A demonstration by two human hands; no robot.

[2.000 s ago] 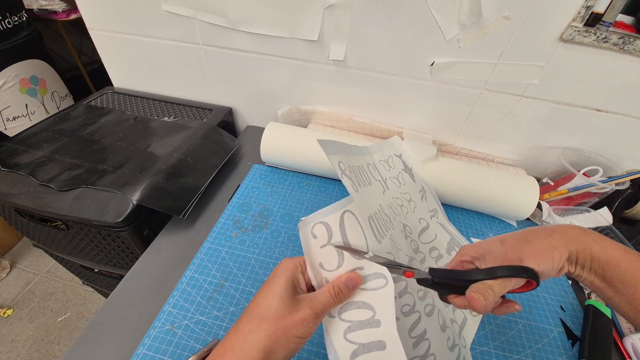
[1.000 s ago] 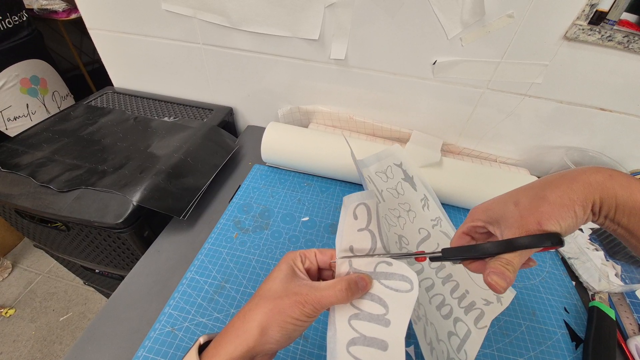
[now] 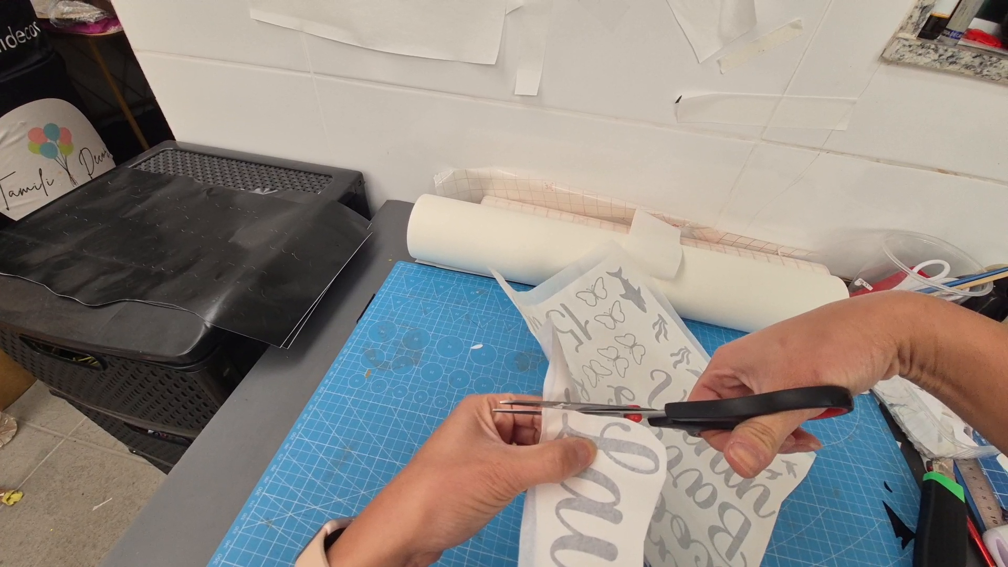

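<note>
My left hand (image 3: pixel 504 465) pinches the edge of a white vinyl sheet (image 3: pixel 583 504) with grey script lettering, thumb on top. My right hand (image 3: pixel 776 394) holds scissors (image 3: pixel 701 411) with black handles and a red pivot. Their slightly parted blades lie across the sheet just above my left thumb, tips pointing left over my left fingers. Behind and to the right, a larger part of the lettered sheet (image 3: pixel 630 331), bearing butterflies and other grey shapes, slants over the blue cutting mat (image 3: pixel 425 378).
A cream roll (image 3: pixel 551 244) lies along the wall behind the mat. Black sheets (image 3: pixel 181 244) rest on a black plastic drawer unit (image 3: pixel 157 346) at left. At right are a black and green cutter (image 3: pixel 941 520), a metal ruler (image 3: pixel 980 496) and a clear plastic cup (image 3: pixel 937 260).
The scissors have moved further across the lettered sheet, past the upper figures. The larger part has swung out to the right, away from the piece in my left hand.
</note>
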